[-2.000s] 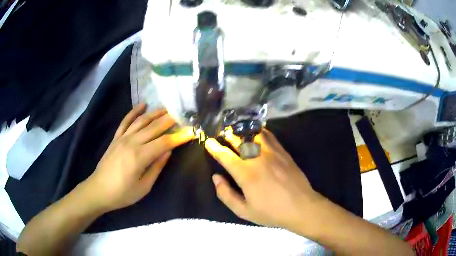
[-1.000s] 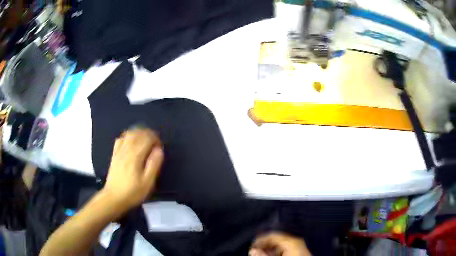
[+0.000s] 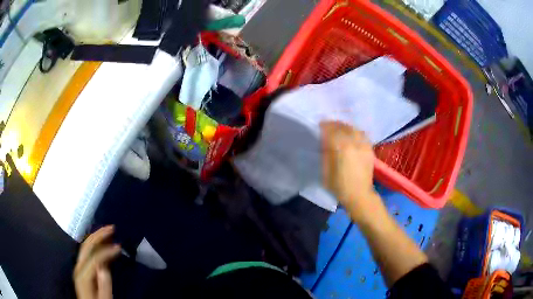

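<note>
My right hand (image 3: pixel 348 160) is at the near edge of the red plastic basket (image 3: pixel 461 140), its fingers closed on a pale grey interfaced panel (image 3: pixel 286 143). The panel hangs partly outside the basket over its left side. More pale grey pieces (image 3: pixel 374 93) and black cloth lie in the basket. My right fingertips are blurred. My left hand (image 3: pixel 96 260) is at the lower left over dark cloth, fingers slightly apart, with nothing visible in it. A black garment panel (image 3: pixel 29 239) lies at the table's left edge.
The white table (image 3: pixel 102 134) has an orange strip (image 3: pixel 64 117), black scissors (image 3: pixel 55 49) and a black strip (image 3: pixel 114 54). A red bag (image 3: pixel 219 149) with scraps hangs between table and basket. A blue perforated surface (image 3: pixel 380 239) and an orange-rimmed crate (image 3: pixel 505 216) stand at right.
The view has turned right from the sewing machine to the basket. My right hand has moved to the basket and taken hold of a grey panel. My left hand has let go of the black cloth.
</note>
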